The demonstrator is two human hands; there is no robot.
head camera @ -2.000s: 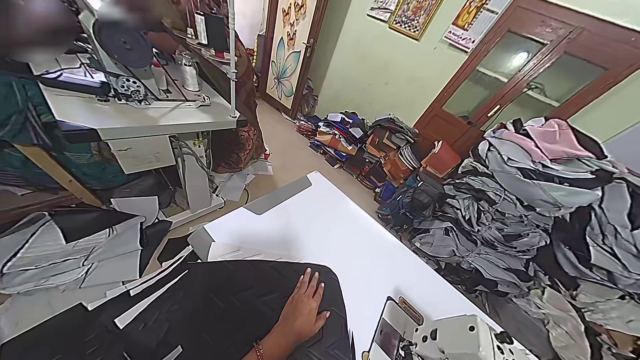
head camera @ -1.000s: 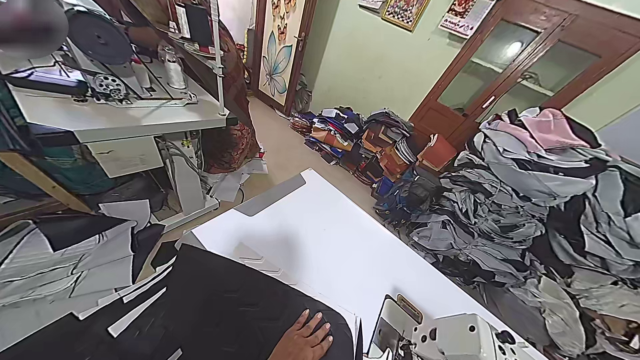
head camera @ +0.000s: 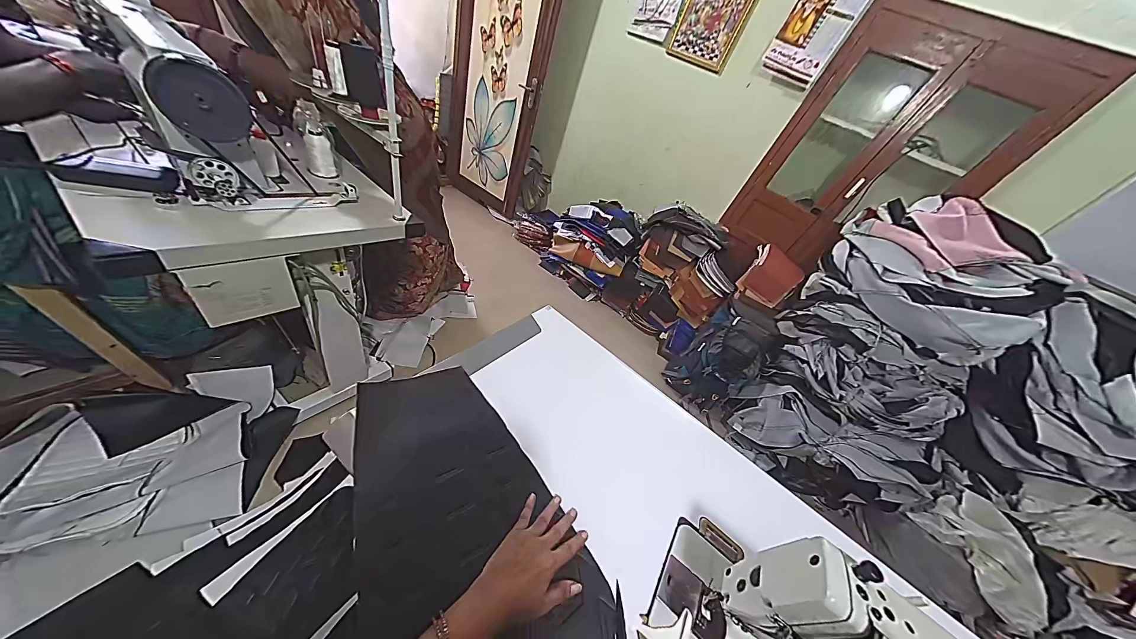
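My left hand [head camera: 537,564] lies palm down with its fingers spread on a black fabric panel [head camera: 435,479] with faint slanting marks, close to the panel's right edge. The panel rests partly on the white table top [head camera: 586,426] and runs out of view at the bottom. To the right of the hand stands a white sewing machine [head camera: 790,590], cut off by the lower edge of the view. My right hand is not in view.
At upper left, a co-worker's hands [head camera: 84,84] are at another sewing machine [head camera: 191,98]. Black and white fabric pieces [head camera: 124,461] lie at left. Grey and black cloth [head camera: 870,382] is heaped at right; bundled pieces [head camera: 657,266] lie on the floor beyond the table.
The black panel has turned, and its far end now points away across the table's left part. My left hand, low at the frame's edge one second ago, shows more fully on the panel.
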